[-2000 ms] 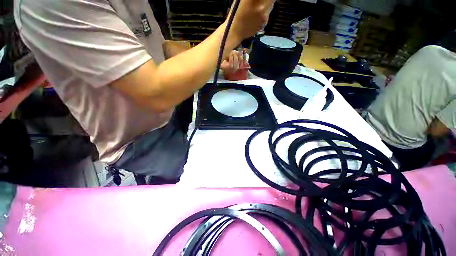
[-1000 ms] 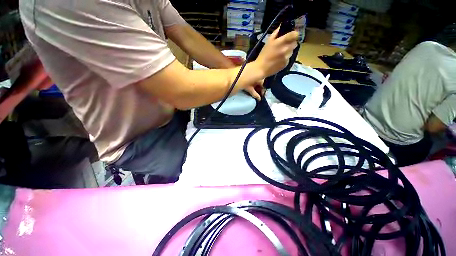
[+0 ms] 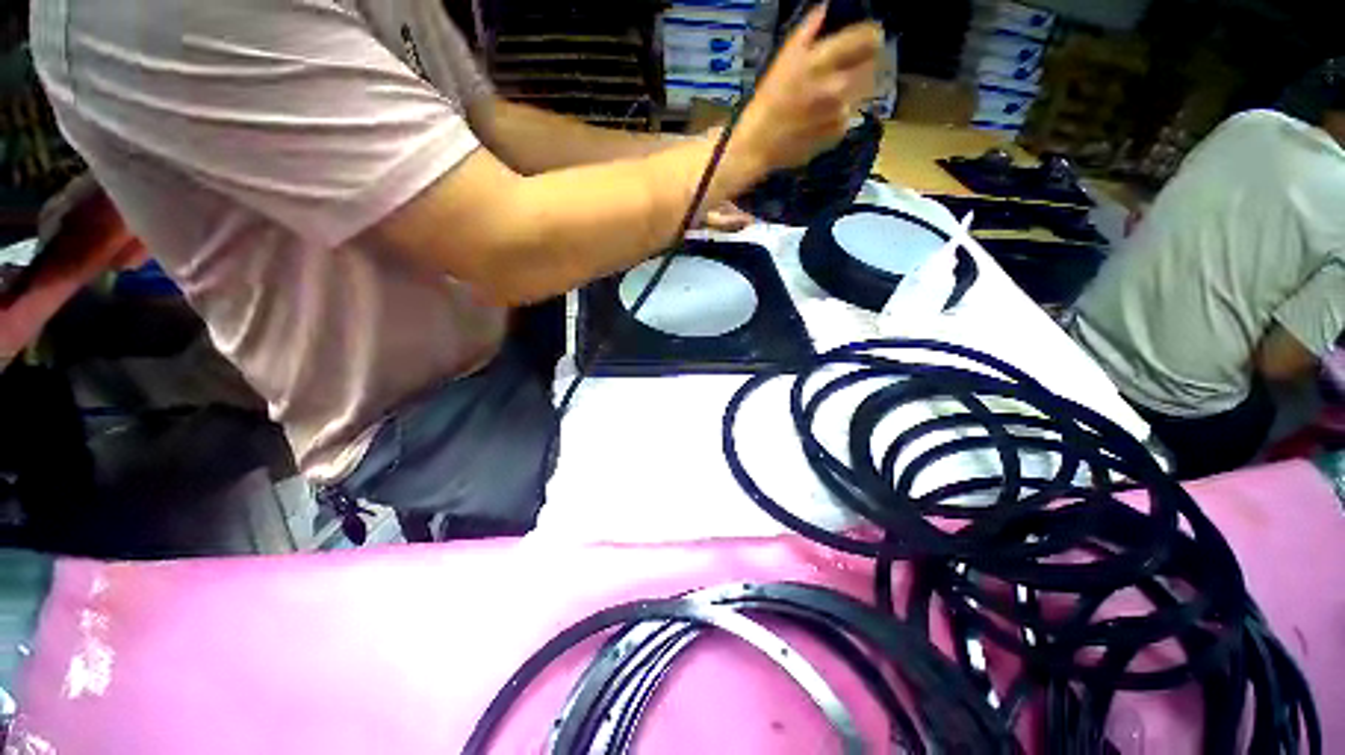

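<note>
Neither my left hand nor my right hand is in the picture. Nearest in front, flat silver and black metal rings [image 3: 767, 634] lie overlapping on the pink surface [image 3: 295, 634], cut off by the lower edge. Thin black rings [image 3: 1018, 553] lie in a tangled heap to their right, reaching onto the white cover [image 3: 664, 457]. Beyond, a square black frame [image 3: 708, 359] lies flat with a pale round disc [image 3: 689, 297] in its opening. Another person, seen side-on at left, holds up a black screwdriver [image 3: 841, 15]; its thin cord hangs down across the frame.
A low pile of discs [image 3: 885, 241] lies behind the heap, with a white nozzle bottle [image 3: 926, 283] against it. A tall black stack [image 3: 819, 180] stands partly behind the person's raised hand. Another person [image 3: 1210, 280] sits at right. Cartons [image 3: 705, 52] are stacked behind.
The person's raised hand came down from the top edge with the screwdriver. Their other hand moved over the disc, then back behind the frame. The red box seen earlier is now hidden.
</note>
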